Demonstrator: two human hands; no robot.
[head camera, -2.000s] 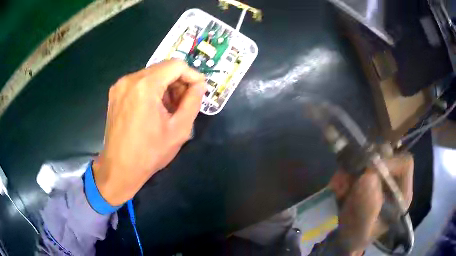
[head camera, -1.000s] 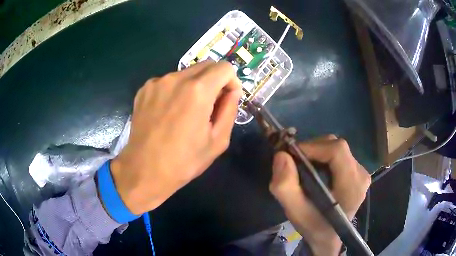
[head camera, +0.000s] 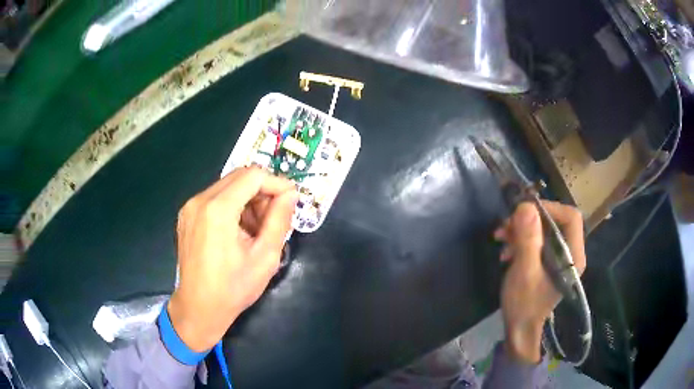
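The white housing shell (head camera: 342, 141) lies open on the dark green mat, with a green circuit board (head camera: 308, 131) and a yellow transformer inside. A brass contact strip (head camera: 332, 80) lies beyond its upper edge on a white wire. My left hand (head camera: 232, 235), with a blue wrist strap (head camera: 176, 339), is over the shell's near left part, thumb and forefinger pinched together; what they pinch is hidden or too small to tell. My right hand (head camera: 542, 262) holds the soldering iron (head camera: 496, 165) right of the shell, its tip off the shell, with a feed tube looping below the hand.
A clear fume hood (head camera: 426, 38) hangs at the top. A worn pale rail (head camera: 99, 140) borders the green belt, which bears a bagged item (head camera: 125, 23). A plastic bag (head camera: 133, 317) and white plugs (head camera: 35, 322) lie at left. A wooden board (head camera: 574, 156) is at right.
The iron was at the shell a second ago and has moved away right. The shell and left hand now appear lower and further left, and more of the hood and rail shows.
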